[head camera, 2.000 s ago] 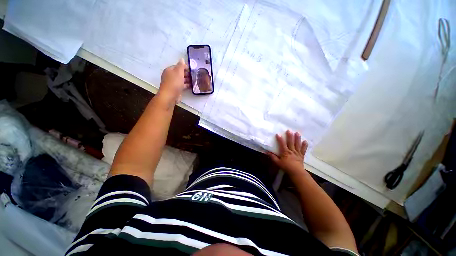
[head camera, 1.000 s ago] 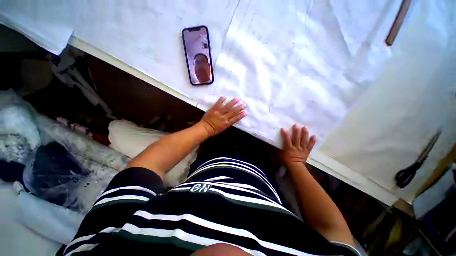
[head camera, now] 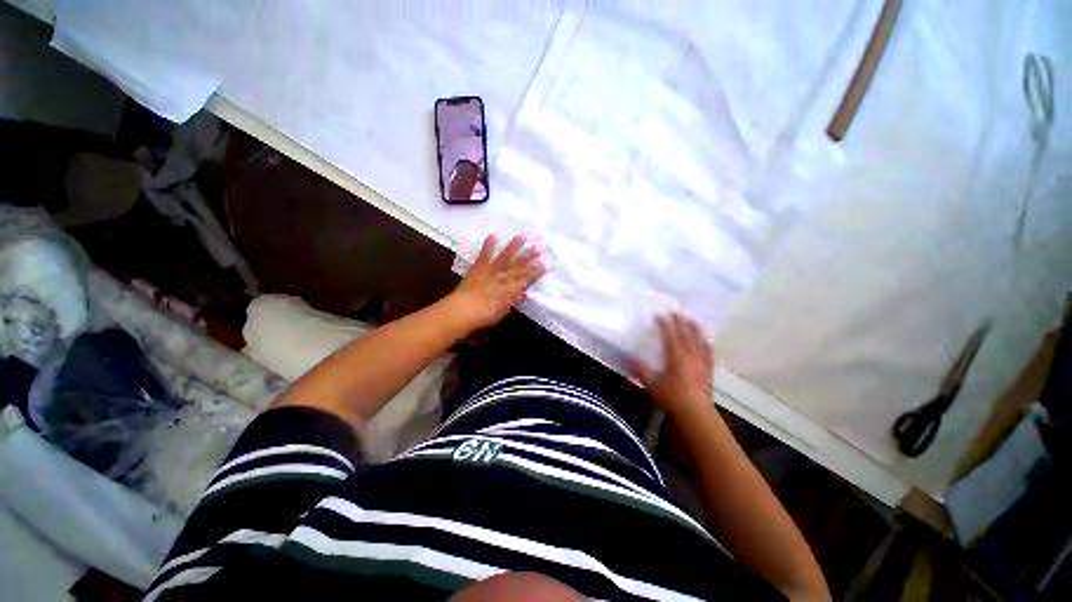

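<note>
A large white sheet [head camera: 329, 106] covers the table. A smaller white piece [head camera: 611, 153] lies on it and reaches the near table edge. My left hand [head camera: 503, 278] lies flat with spread fingers on the white piece at the table edge. My right hand [head camera: 682, 356] rests at the same edge further right, slightly blurred, fingers apart. Neither hand holds anything. The smartphone [head camera: 462, 151] lies flat on the white sheet beyond my left hand, its screen lit.
Black-handled shears [head camera: 929, 421] lie at the right table end. A wooden ruler [head camera: 866, 71] lies at the upper right. Pale second scissors [head camera: 1037, 94] lie near the right rim. Plastic-wrapped bundles [head camera: 118, 388] are on the floor at left.
My left hand let go of the phone and moved down to the table edge. The phone lies on the sheet. My right hand has shifted slightly along the edge.
</note>
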